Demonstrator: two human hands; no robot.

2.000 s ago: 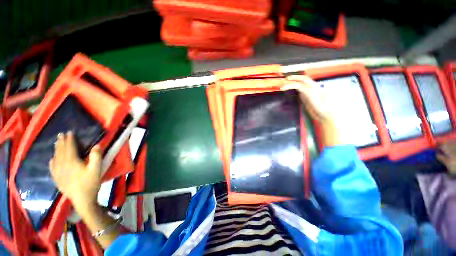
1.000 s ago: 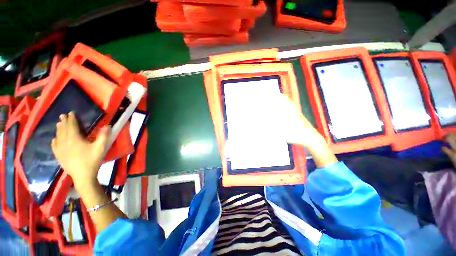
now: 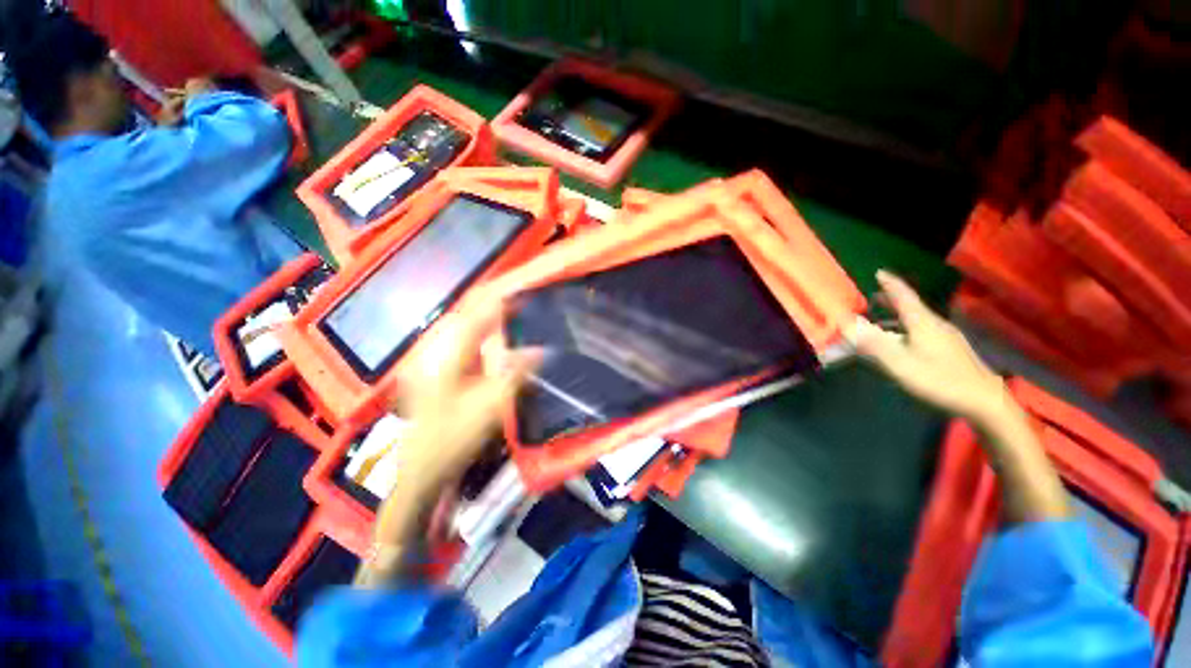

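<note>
A dark-screened tablet (image 3: 660,339) lies in an orange-red foam tray (image 3: 810,281) on top of a pile, slightly tilted. My left hand (image 3: 451,418) is blurred at the tray's left end, its fingertips near the tablet's left edge; its grip is unclear. My right hand (image 3: 934,365) is at the tray's right corner beside a white edge, fingers apart. Just left of it, a tablet with a pale, glaring screen (image 3: 425,281) sits in another tray.
Open units with yellow-orange strips (image 3: 379,183) lie in trays at left and back. A double-slot tray holds dark panels (image 3: 242,489) at lower left. Stacked trays (image 3: 1097,261) stand at right, with another tablet (image 3: 1110,542) below. A person in blue (image 3: 157,209) is at upper left.
The view has swung left, bringing the left piles to the middle. My right hand has left the white-lit tablet and moved over to the left pile's tray. My left hand remains at that pile.
</note>
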